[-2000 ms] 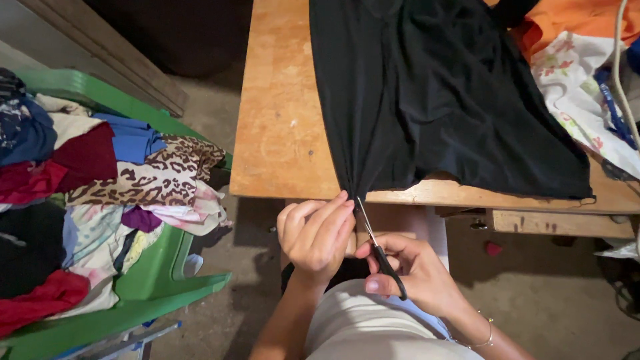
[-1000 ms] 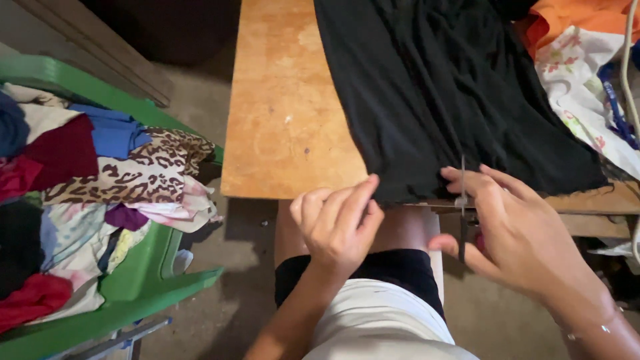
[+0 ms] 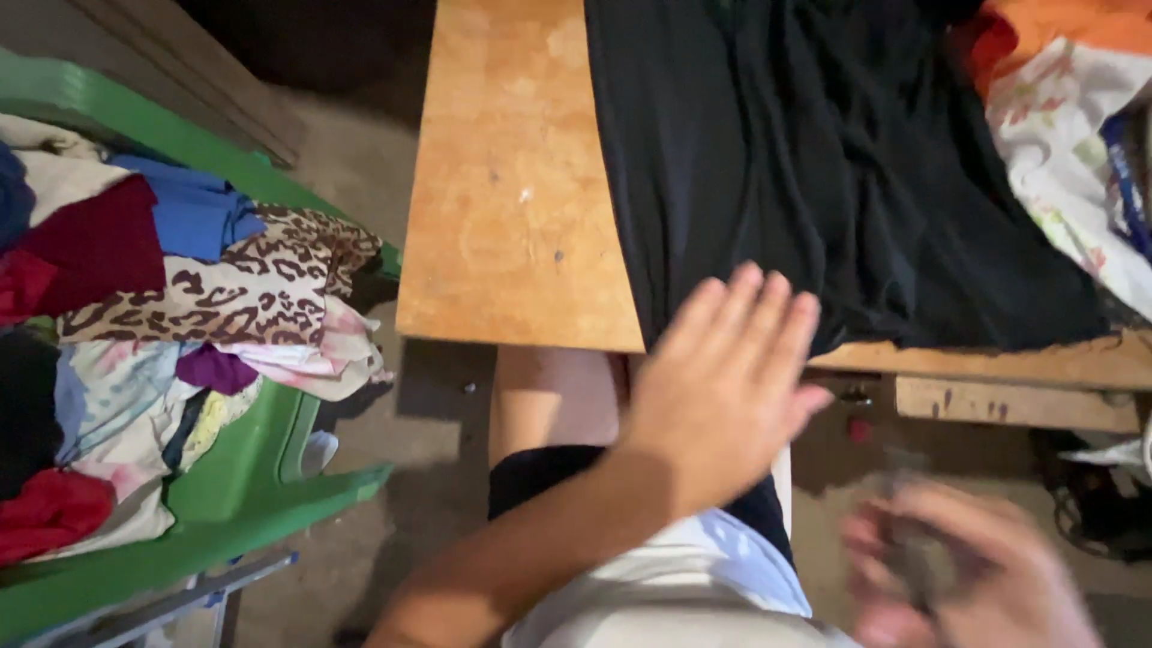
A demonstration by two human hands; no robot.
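Black fabric (image 3: pixel 765 162) lies in loose folds over the wooden table (image 3: pixel 504 180), its lower hem along the front edge. My left hand (image 3: pixel 720 387) is flat, palm down, with its fingertips on the fabric near that hem. Lower right, off the table, my right hand (image 3: pixel 963 567) is blurred by motion, its fingers curled around the scissors (image 3: pixel 918 558), which are also blurred; whether their blades are apart I cannot tell.
On the left, a green plastic chair (image 3: pixel 243 504) holds a pile of mixed clothes, with a leopard-print cloth (image 3: pixel 225 288) on its near side. White floral fabric (image 3: pixel 1053 135) and orange fabric (image 3: pixel 1080 36) lie at the table's right. A wooden piece (image 3: pixel 1017 405) juts below the table edge.
My right hand has moved from the fabric's hem down and away to the right with the scissors. My left hand, earlier at the hem with bent fingers, now lies flat over the fabric.
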